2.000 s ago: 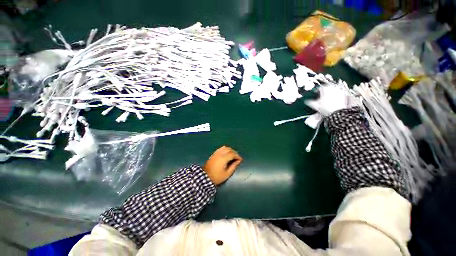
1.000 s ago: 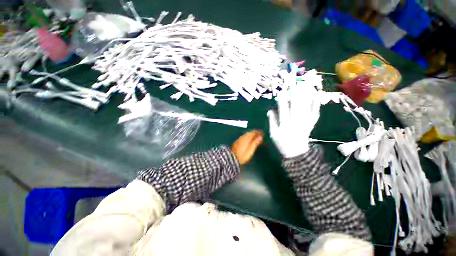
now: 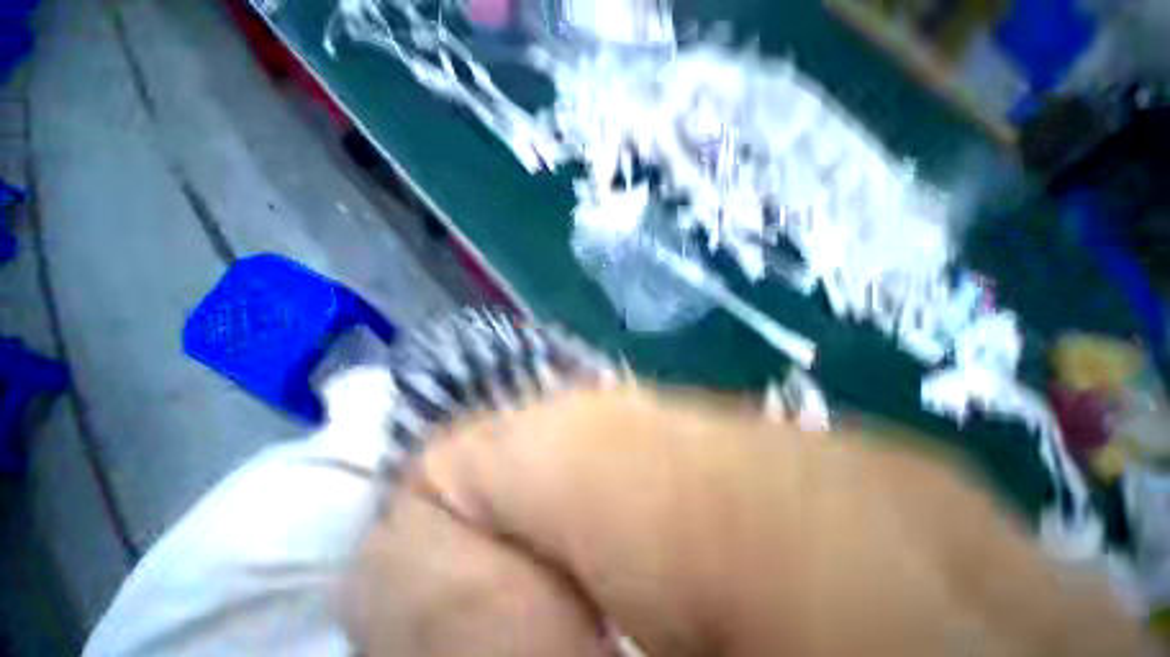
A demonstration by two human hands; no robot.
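My left hand (image 3: 757, 526), bare and blurred, is very close to the camera and fills the lower middle and right. Its fingertips and anything in it cannot be made out. A checked oversleeve shows at its wrist. My right hand cannot be made out. A small white patch shows just above my left hand; I cannot tell what it is. The large heap of white cable leads (image 3: 783, 154) lies beyond on the green bench. One separate lead (image 3: 751, 317) lies on this side of it, with one end at a clear plastic bag (image 3: 648, 285).
White scraps (image 3: 982, 366) lie right of the heap, with a yellow and red bundle (image 3: 1091, 398) at the far right. More leads (image 3: 475, 84) lie at the bench's upper left. A blue stool (image 3: 276, 327) stands on the grey floor at left.
The view has swung left and tilted, showing more floor. My left hand has risen from the bench to close before the camera. My gloved right hand is no longer discernible.
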